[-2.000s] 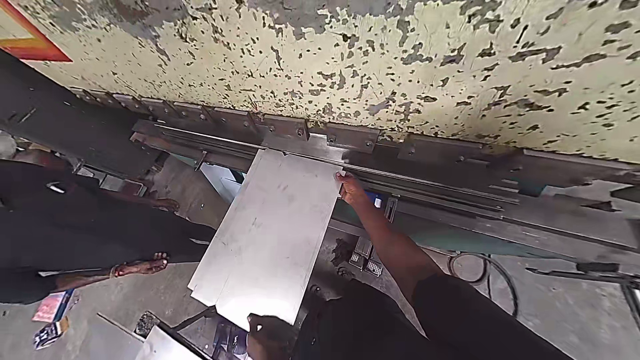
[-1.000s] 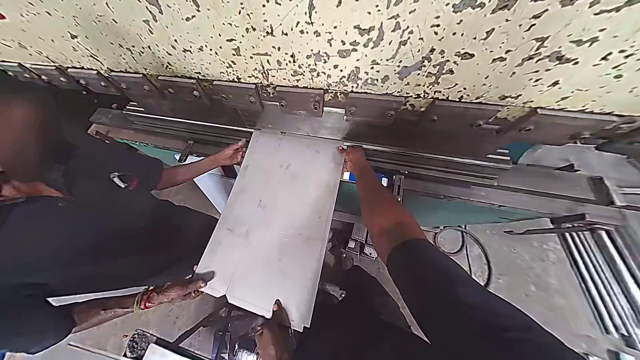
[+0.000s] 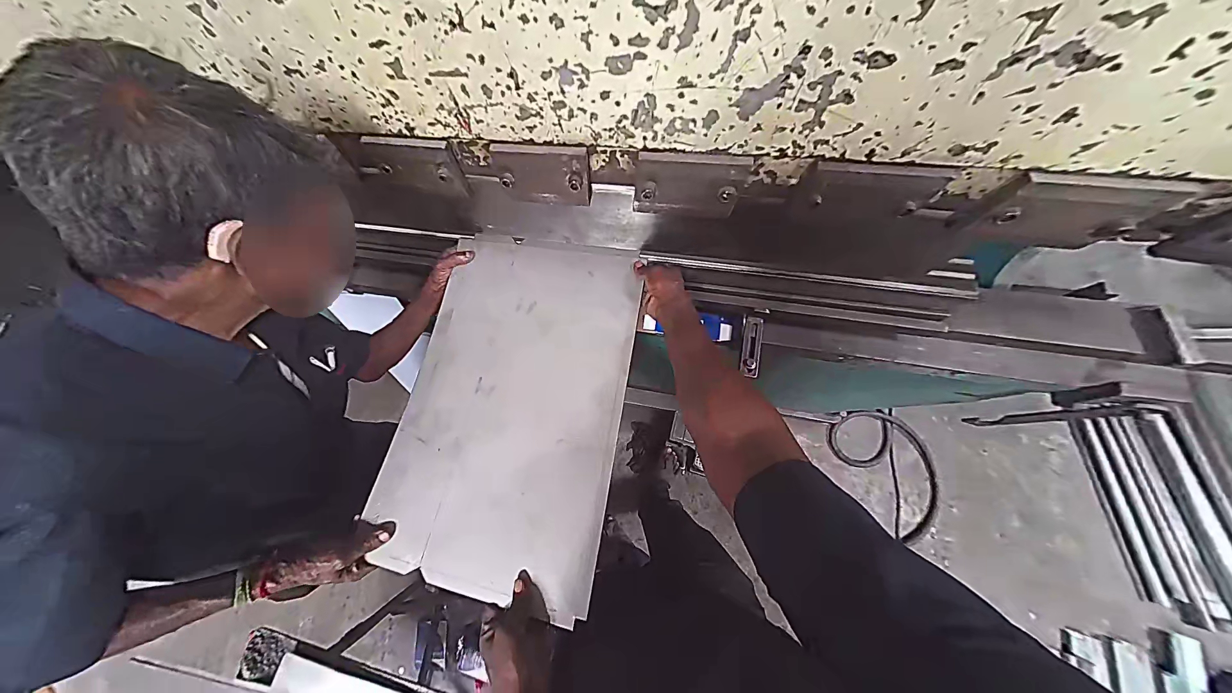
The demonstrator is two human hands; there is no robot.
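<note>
A flat sheet metal blank (image 3: pixel 525 404) with notched corners lies with its far edge at the die of a press brake (image 3: pixel 828 303), under the upper tooling. My right hand (image 3: pixel 662 287) grips its right edge near the far corner. At the near edge, my left hand (image 3: pixel 520 630) holds the sheet with the thumb on top and the fingers hidden beneath. A co-worker's hands hold the left side, one hand (image 3: pixel 450 269) near the far corner, the other (image 3: pixel 332 563) at the near left corner.
The co-worker (image 3: pixel 164 385) leans in close at the left. The press brake's upper clamps (image 3: pixel 693 181) run across the back, below a chipped painted ram (image 3: pixel 616 72). A coiled cable (image 3: pixel 890 462) lies on the floor at right, near long metal bars (image 3: pixel 1126 500).
The co-worker has leaned in from the left and taken hold of the sheet's left side with both hands. My two hands remain on the sheet.
</note>
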